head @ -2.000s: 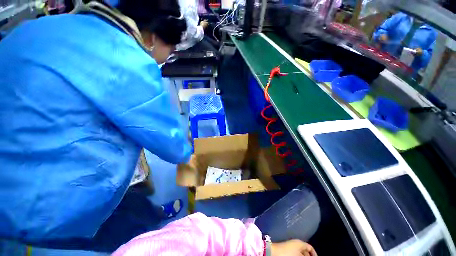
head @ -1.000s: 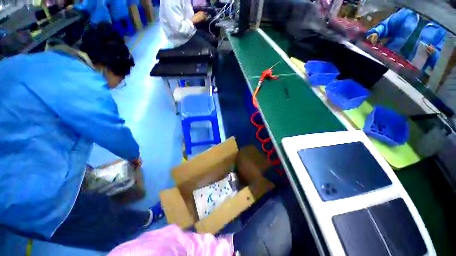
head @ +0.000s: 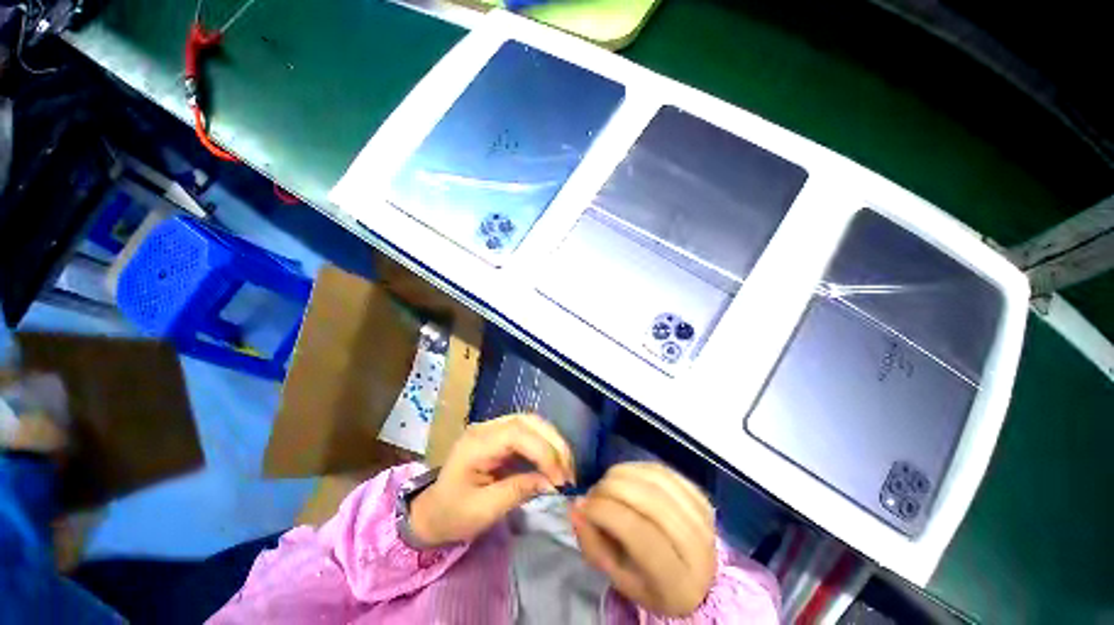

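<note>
My left hand [head: 503, 479], with a dark band at the wrist, and my right hand [head: 648, 532] meet low in the middle, over my lap. Their thumbs and fingertips are pinched around a small dark part [head: 564, 491], mostly hidden and too small to make out. Beyond them a white carrier tray [head: 760, 283] lies on the green bench. It holds a bluish tablet back cover [head: 507, 147], a grey cover [head: 702, 220] in the middle and a grey cover [head: 843, 403] at the right. Each has a camera cluster at its near corner and shiny film streaks.
A red air blow gun [head: 199, 55] and its hose lie at the bench's left end. Below the bench edge are an open cardboard carton [head: 327, 379] with a dotted white sheet [head: 418, 397] and a blue stool [head: 183, 283]. Another person's blue sleeve [head: 37, 537] is at lower left.
The view has swung right and down onto the tray, now showing all three covers. Both my hands have come into view, pinched together. The carton and stool now appear further left.
</note>
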